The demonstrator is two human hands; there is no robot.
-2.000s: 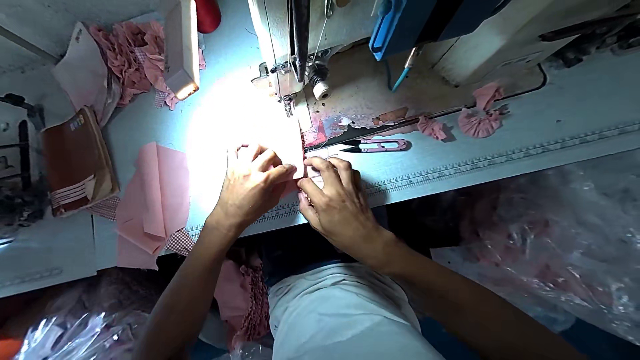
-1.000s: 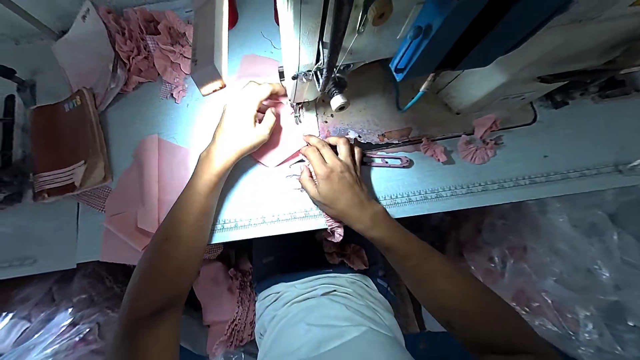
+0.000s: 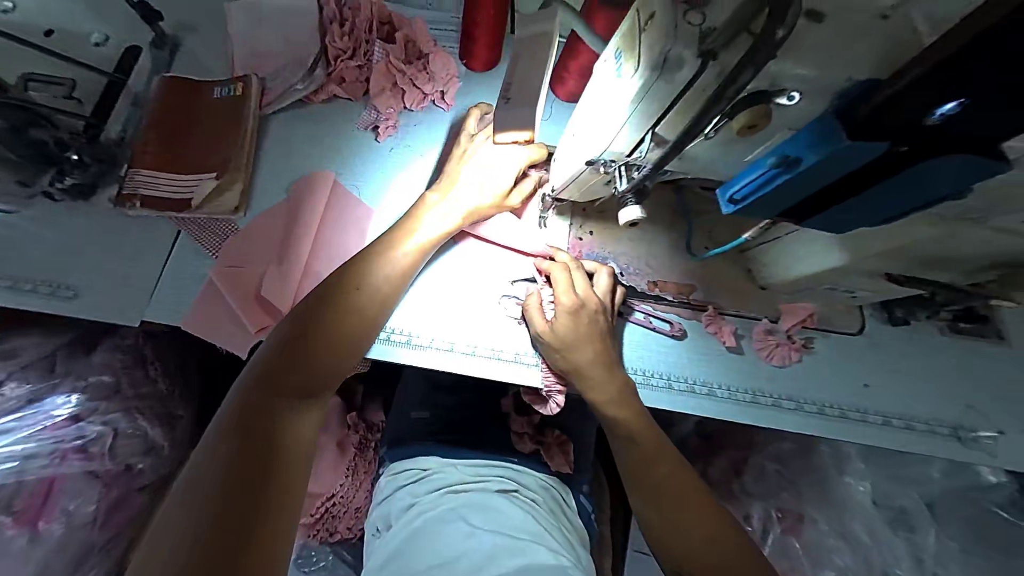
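Beside the needle and presser foot of a sewing machine, a pink fabric piece lies on the lit bed. My left hand rests on the back part of this fabric, its fingertips curled at the left of the foot. In front of the foot, my right hand grips a gathered pink fabric strip, which hangs over the table's front edge. Thread snips with a pink handle lie partly beneath the right hand. Glare hides some of the fabric's outline.
Folded pink fabric and a worn brown notebook lie at left. Crumpled ruffles, red thread cones and an upright pale block stand behind. Small gathered scraps lie right, above a measuring tape along the edge.
My left hand has moved from the front of the machine bed to beside and behind the presser foot. The pink fabric has turned and moved back under the foot's area. The view has shifted.
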